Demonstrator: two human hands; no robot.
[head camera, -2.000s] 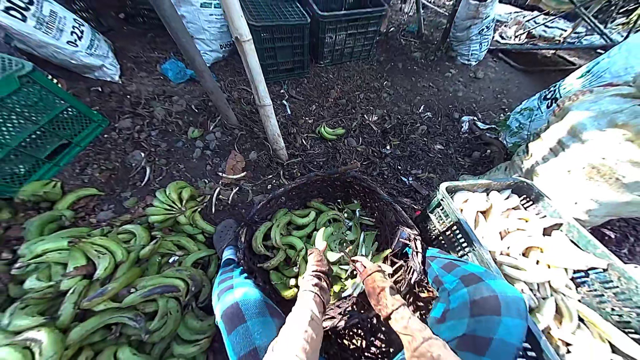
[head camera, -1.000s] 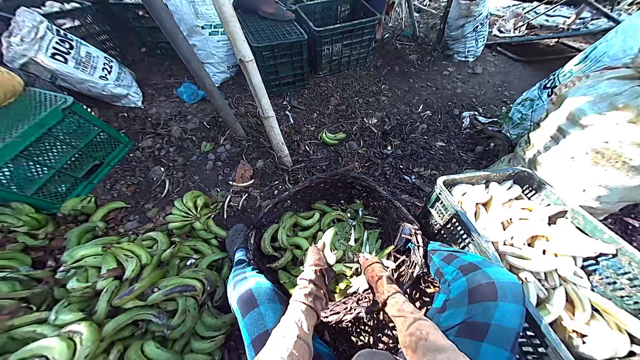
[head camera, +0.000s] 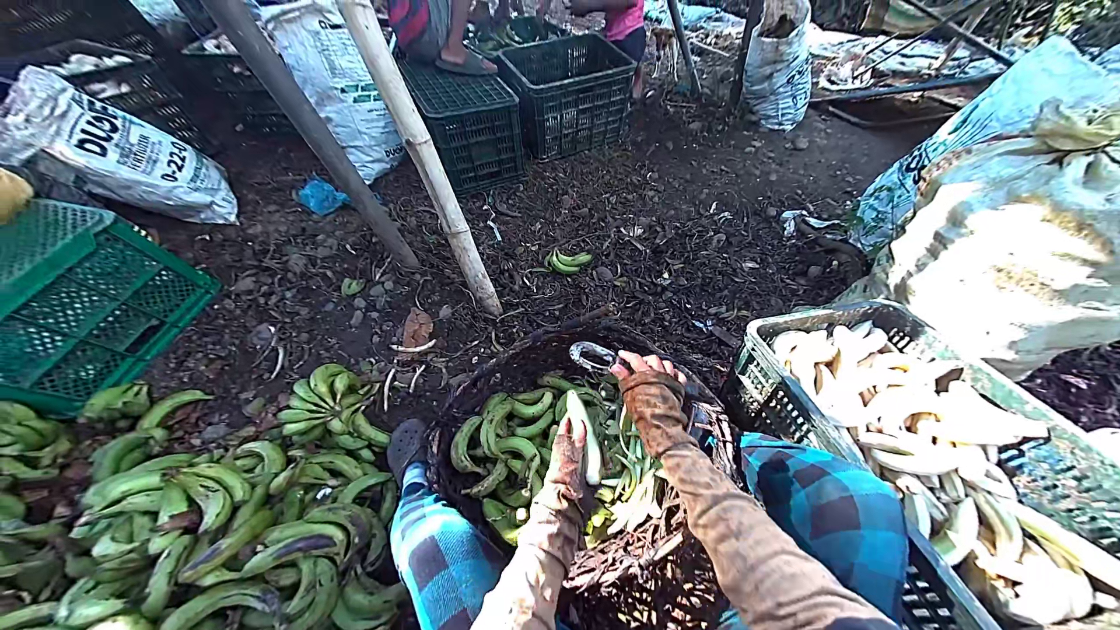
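Observation:
My left hand (head camera: 567, 451) holds a partly peeled plantain (head camera: 584, 429), pale on its upper side, above a dark woven basket (head camera: 472, 385). My right hand (head camera: 647, 367) grips a metal peeling tool with a looped end (head camera: 592, 355), near the basket's far right rim and apart from the plantain. Inside the basket lie green plantains (head camera: 516, 437) on the left and strips of peel (head camera: 634, 490) on the right. A plastic crate (head camera: 757, 394) holding peeled plantains (head camera: 927, 420) stands to the right of the basket. Unpeeled green plantains (head camera: 245, 525) are heaped on the ground at left.
A green crate (head camera: 96, 297) lies at left, beyond the heap. Two poles (head camera: 424, 157) rise from the soil ahead. Black crates (head camera: 569, 96) and sacks (head camera: 350, 87) stand farther back, where other people's legs show. Full sacks (head camera: 1015, 254) stand at right.
My right hand has moved up and away from the plantain, and the looped tool in it now shows. The plantain in my left hand shows more pale flesh. The view has shifted slightly.

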